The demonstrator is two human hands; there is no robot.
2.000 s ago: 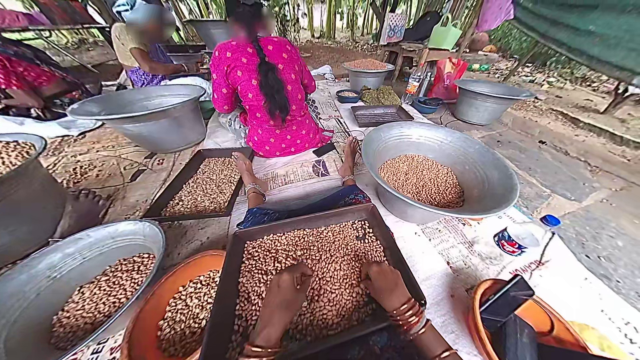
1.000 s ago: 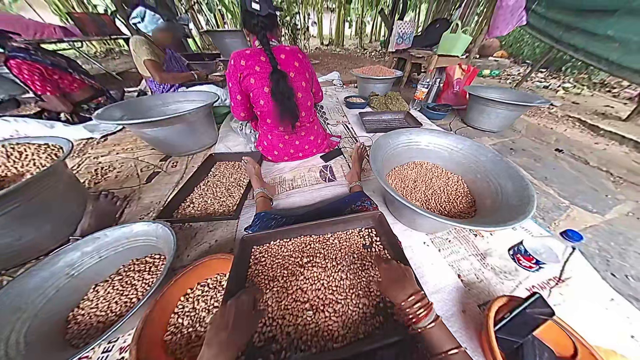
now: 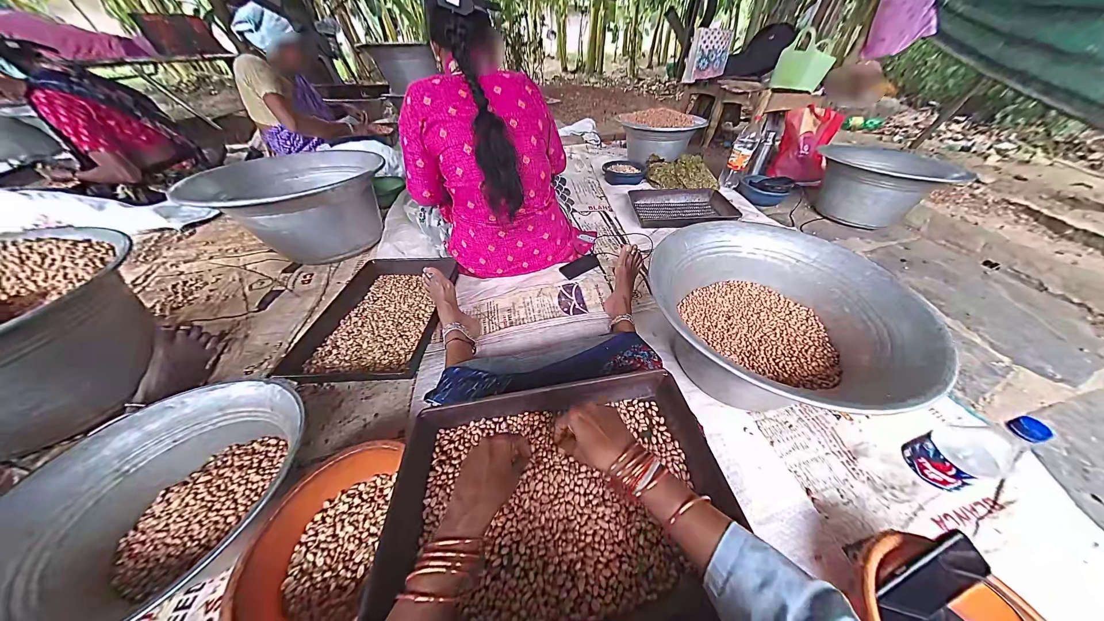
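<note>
A dark rectangular tray (image 3: 703, 431) lies between my legs, spread with brown-and-cream nuts or seeds (image 3: 561, 535). Over its upper middle, my left hand (image 3: 492, 479) has its fingers curled down at the nuts. Just to its right, my right hand (image 3: 595, 431) bends its fingers close over them, near the far edge. The two hands are near each other but apart. Whether either one pinches a nut cannot be told. Both wrists wear bangles. An orange basin (image 3: 250, 561) with more nuts is left of the tray; a large metal basin (image 3: 888, 328) of paler nuts is at right.
Metal basins of nuts (image 3: 52, 509) (image 3: 86, 371) stand at left. Beyond my left foot is a second dark tray (image 3: 323, 332). A person in pink (image 3: 509, 172) sits ahead, other people at far left. A phone (image 3: 936, 578) rests on an orange container at lower right, near a plastic bottle (image 3: 975, 448).
Both hands have moved in from the tray's sides to its upper middle, closer together.
</note>
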